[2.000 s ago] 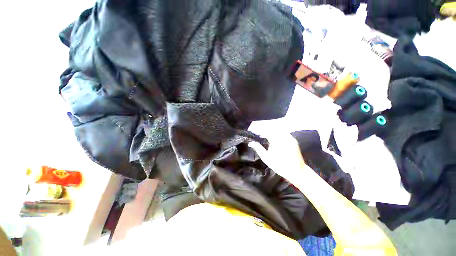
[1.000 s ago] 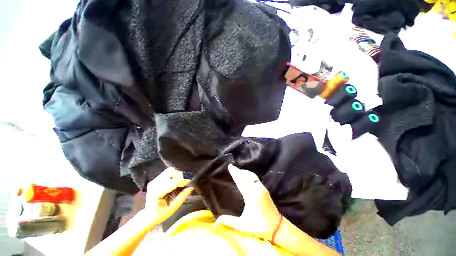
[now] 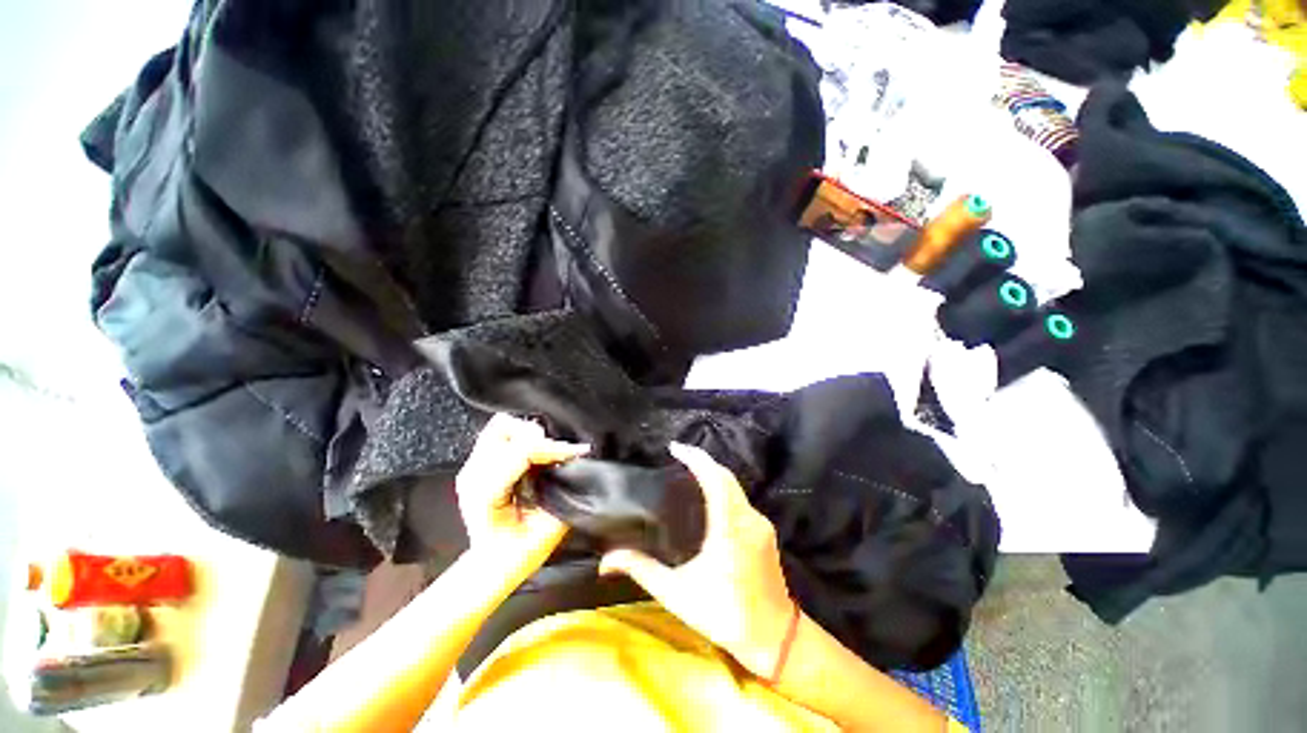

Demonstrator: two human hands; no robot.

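A dark grey-black coat (image 3: 495, 186) with rough speckled shell and smooth lining fills the left and centre and hangs towards the lap. Pale stitch dashes show on the lining (image 3: 874, 444). My left hand (image 3: 519, 487) grips the coat edge in front of my body, fingers curled. My right hand (image 3: 717, 559) holds the same fold of smooth black cloth from the right, thumb and fingers apart around it. Whether a needle or thread is between the fingers cannot be told.
A phone (image 3: 857, 222), an orange-gold cone (image 3: 946, 236) and black cones (image 3: 983, 304) with turquoise ends lie to the right. A second dark coat (image 3: 1175, 287) lies far right. A red packet (image 3: 129, 579) is at lower left, a blue basket (image 3: 939, 696) below.
My left hand, out of view at first, came in from the lower left and moved up to the cloth. My right hand has moved down and left. The fold is now gathered between both hands.
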